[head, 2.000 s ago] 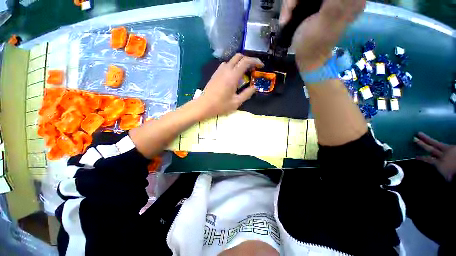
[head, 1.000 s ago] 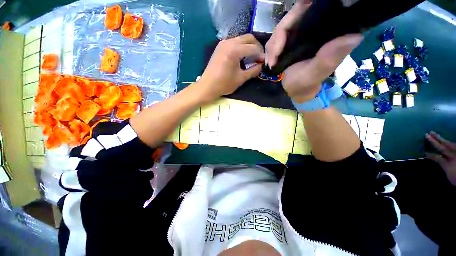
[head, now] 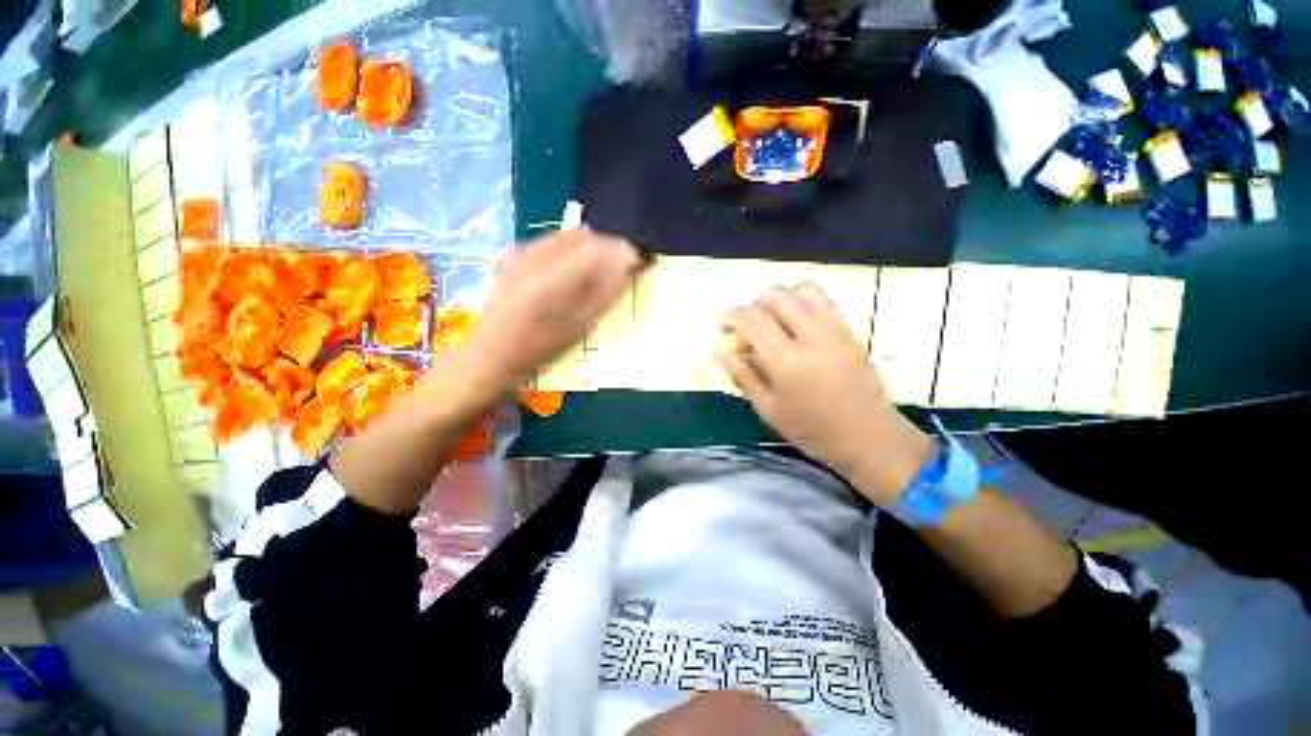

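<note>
An orange shell [head: 782, 143] with a blue circuit board inside lies on the black work mat [head: 690, 206]. A white battery [head: 706, 138] with a yellow edge lies at its left, touching or nearly touching it. The pad sheet [head: 1006, 338] runs along the bench edge. My left hand [head: 564, 292] is over the sheet's left part, blurred, with something small and dark at its fingertips. My right hand [head: 799, 355] is on the sheet's middle, fingers bent down. Whether it holds a pad is hidden.
Loose orange shells [head: 247, 328] are piled at left, beside a clear blister tray [head: 446, 166]. Circuit boards with batteries [head: 1170, 154] are heaped at right. A white cloth-like bundle [head: 1014, 95] lies near the mat's right. The screw feeder [head: 830, 17] shows at the top edge. A cardboard tray [head: 122, 360] stands far left.
Both hands have come back from the shell to the pad sheet. The shell now lies uncovered on the mat. The black screwdriver is no longer over the work. The view has shifted.
</note>
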